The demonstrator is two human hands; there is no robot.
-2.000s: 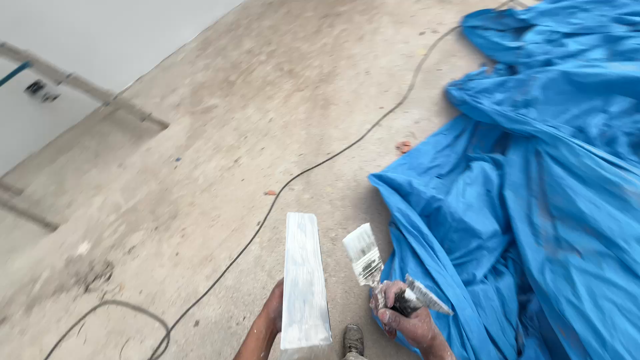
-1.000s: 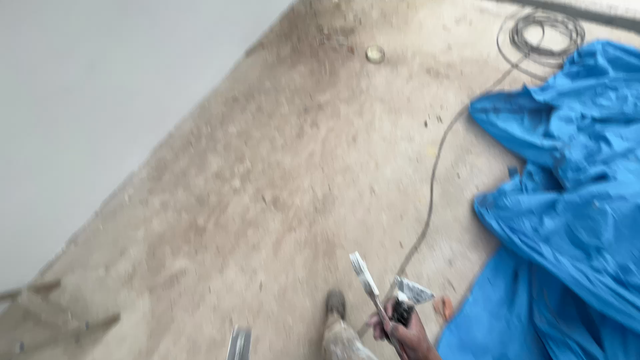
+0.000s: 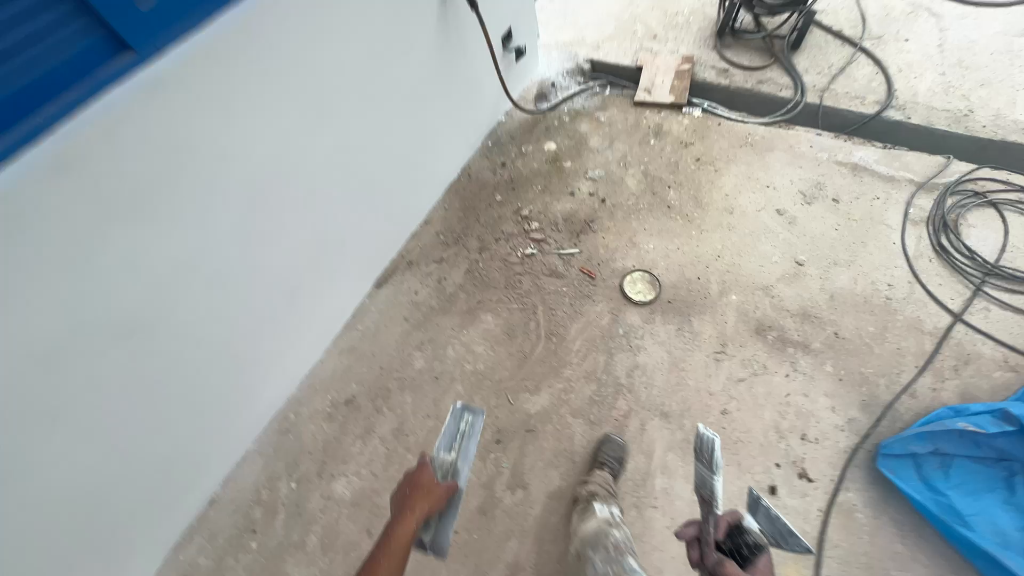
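Observation:
My left hand [image 3: 422, 490], low and left of centre, is closed around the handle of a long metal plastering trowel [image 3: 466, 436], whose flat blade is tilted over the floor. At the lower right, my right hand [image 3: 726, 546] holds two tools together. One is a paintbrush [image 3: 708, 460] with white-coated bristles pointing up and away. The other is a putty knife [image 3: 774, 520] with a dark handle, its metal blade sticking out to the right.
A white wall [image 3: 200, 240] runs along the left. Coiled cable [image 3: 960, 232] and a blue tarp [image 3: 952, 464] lie at right. A round lid [image 3: 641, 286], debris [image 3: 532, 232] and a wooden board [image 3: 664, 80] by a floor channel [image 3: 848, 120] are ahead.
The view has swung strongly toward the wall and far floor. The trowel, earlier seen broad side up, now shows its handle side. My right hand keeps hold of the brush and putty knife.

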